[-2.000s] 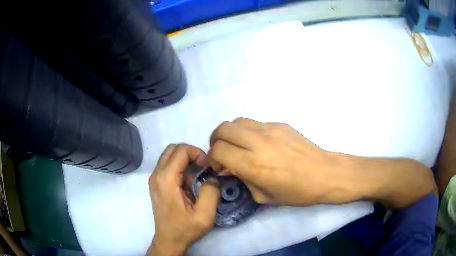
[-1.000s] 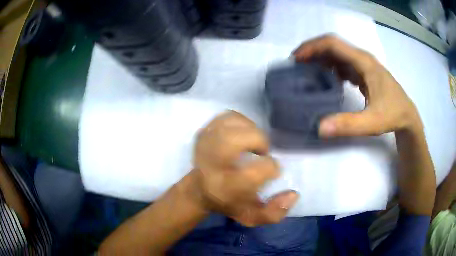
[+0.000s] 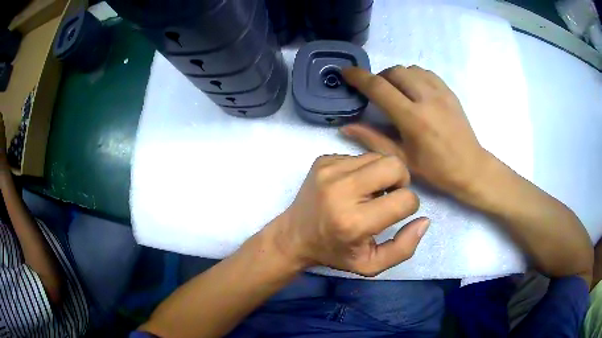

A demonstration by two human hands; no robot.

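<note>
A dark grey plastic housing (image 3: 310, 86) sits on the white foam sheet (image 3: 191, 178), recessed face with a round central hole up, just right of the near stacked housings (image 3: 228, 72). My right hand (image 3: 422, 125) is at its right side. The index fingertip is over the recess by the hole and the thumb is off its front corner; the fingers do not close round it. My left hand (image 3: 363, 211) is above the foam in front, back of hand up, fingers curled and thumb apart. Its palm is hidden, so I cannot tell if it holds something small.
More dark stacked housings (image 3: 336, 20) stand at the top edge. A single housing (image 3: 82, 39) is on the green bench top (image 3: 92, 125) at left, beside a brown cardboard box (image 3: 39, 86) with small dark parts. A neighbour's striped sleeve is at lower left. Clear plastic (image 3: 581, 16) lies at top right.
The view has shifted. The housing, worked on by both hands two seconds ago, was then moved in my right hand and now stands beside the stacks. My right hand has loosened from it.
</note>
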